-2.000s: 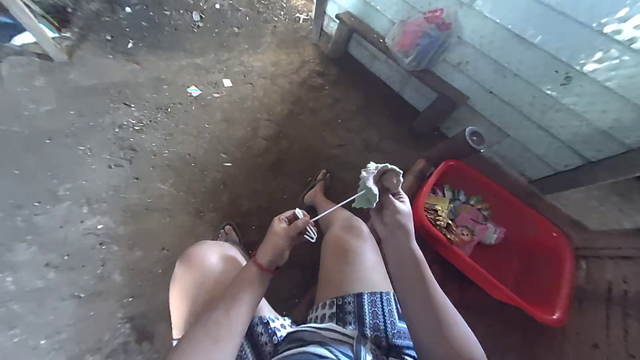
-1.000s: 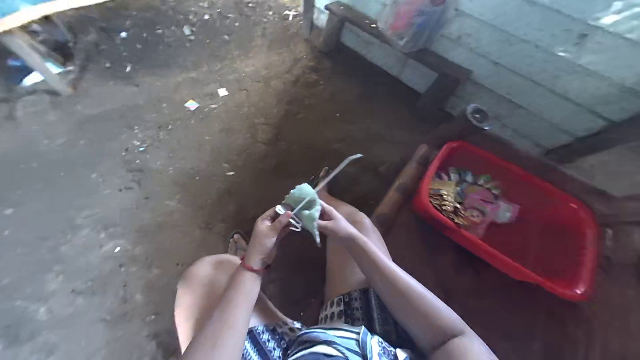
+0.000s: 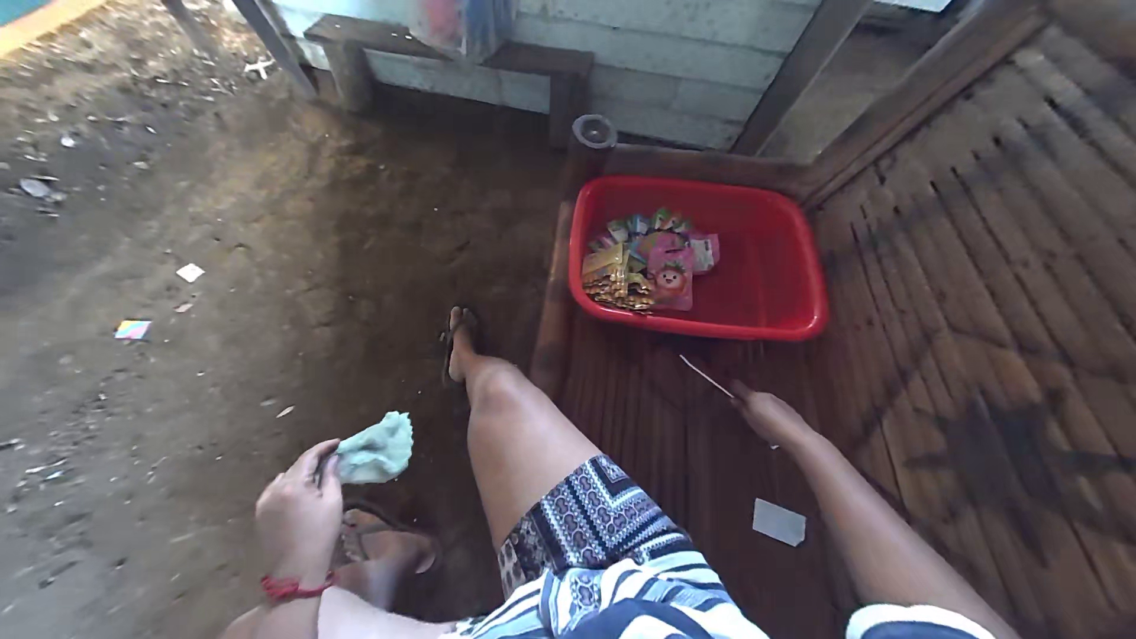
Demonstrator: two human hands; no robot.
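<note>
Between the thumb and fingers of my left hand (image 3: 302, 501), which has a red cord at its wrist, is a crumpled pale green piece (image 3: 377, 449), cloth or paper. My right hand (image 3: 770, 415) reaches out over the slatted wooden bench and holds a thin white stick or strip (image 3: 706, 376) by one end. Its other end points toward the red plastic basin (image 3: 701, 332), just short of the near rim. On the bench below my right hand lies a small whitish rectangular piece (image 3: 779, 522).
Small colourful packets (image 3: 672, 277) lie at the left in the basin. A clear cup (image 3: 595, 131) stands behind it on the bench frame. A low wooden bench (image 3: 541, 60) with a plastic bag runs along the wall. Paper scraps (image 3: 190, 272) lie on the dirt floor.
My hands were together at the green piece and the white strip; now they are wide apart, the green piece in my left hand, the strip in my right. The view has swung right.
</note>
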